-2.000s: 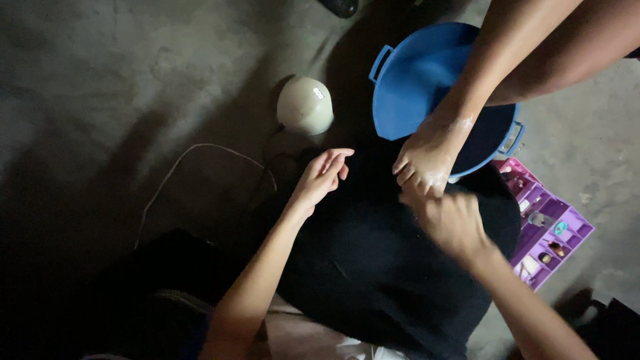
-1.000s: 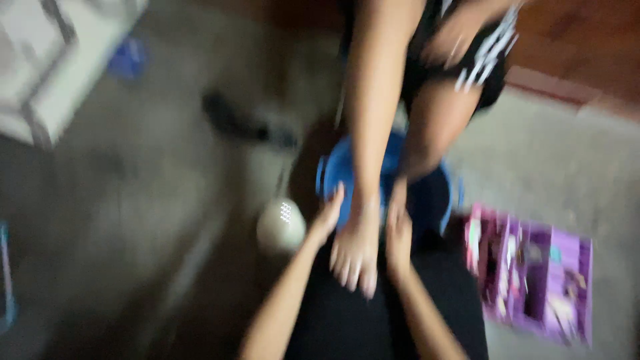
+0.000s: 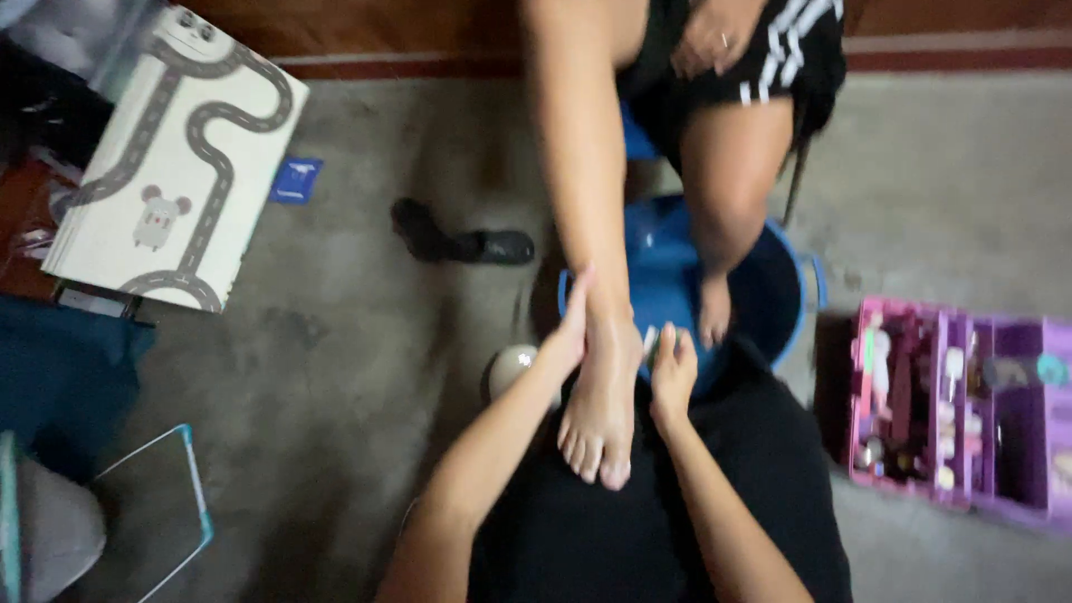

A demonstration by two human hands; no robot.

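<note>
Another person's foot point(image 3: 600, 394) is stretched out over a black cloth point(image 3: 595, 544) on my lap, with pale residue about the ankle. My left hand point(image 3: 571, 322) lies against the ankle's left side, its fingers pointing up the leg. To the right of the ankle, my right hand point(image 3: 674, 364) is raised with curled fingers; something small and pale shows at its fingertips, too blurred to name. Behind both hands stands a blue plastic tub point(image 3: 787, 276), and the person's other foot point(image 3: 714, 310) is inside it.
A white rounded object point(image 3: 511, 368) stands left of the tub. Black slippers point(image 3: 461, 239) lie on the concrete floor. At right is a pink and purple compartment case point(image 3: 950, 402) of small items. A white folded mat point(image 3: 180, 159) with a road pattern and a blue packet point(image 3: 296, 180) are at left.
My left hand, apart from the foot two seconds ago, is now against the ankle. My right hand has left the toes and is beside the ankle. The view has shifted strongly.
</note>
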